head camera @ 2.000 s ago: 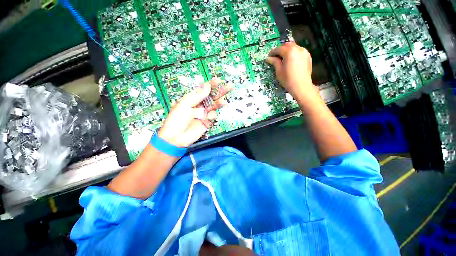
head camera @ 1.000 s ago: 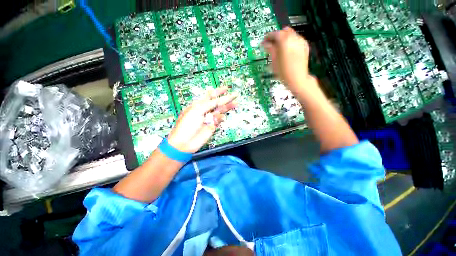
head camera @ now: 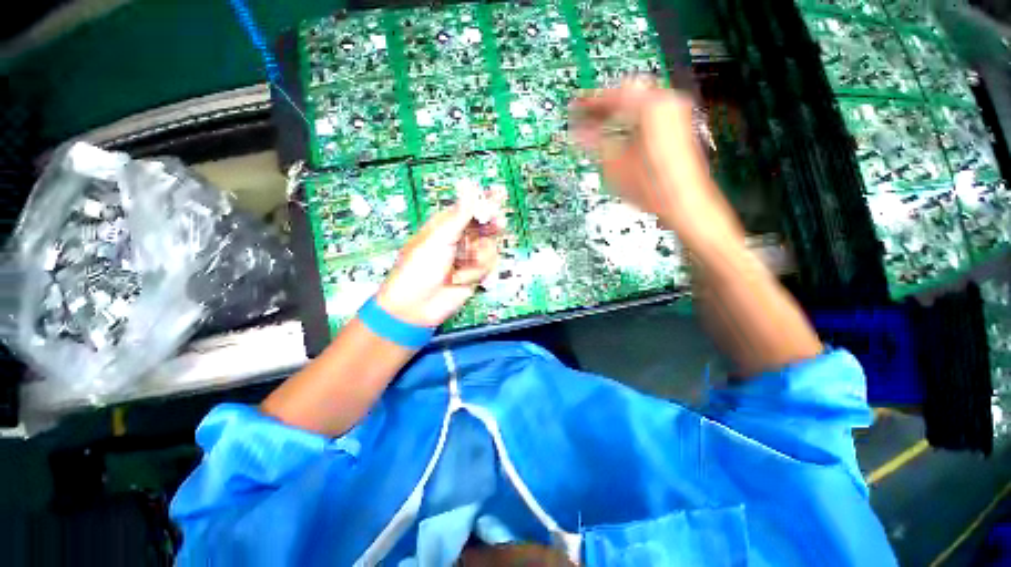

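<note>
Green circuit boards (head camera: 455,111) lie in two rows on a black tray (head camera: 292,133). My left hand (head camera: 438,266), with a blue wrist strap (head camera: 394,325), is palm up over the near row. Its fingers curl around small silvery metal components; how many is unclear. My right hand (head camera: 654,150) is over the right part of the boards, near the line between the rows. It is blurred, its thumb and fingers point left, and I cannot tell whether it holds a part.
An open clear bag of silvery components (head camera: 94,271) lies left of the tray on pale metal rails (head camera: 222,360). Stacked black trays with green boards (head camera: 926,166) stand at the right. A blue coiled cord (head camera: 257,39) hangs at the upper left. A blue container (head camera: 865,354) is lower right.
The view has shifted, so the boards and bag sit further right. Relative to the boards, both hands have moved left. The fingers of my left hand are more curled.
</note>
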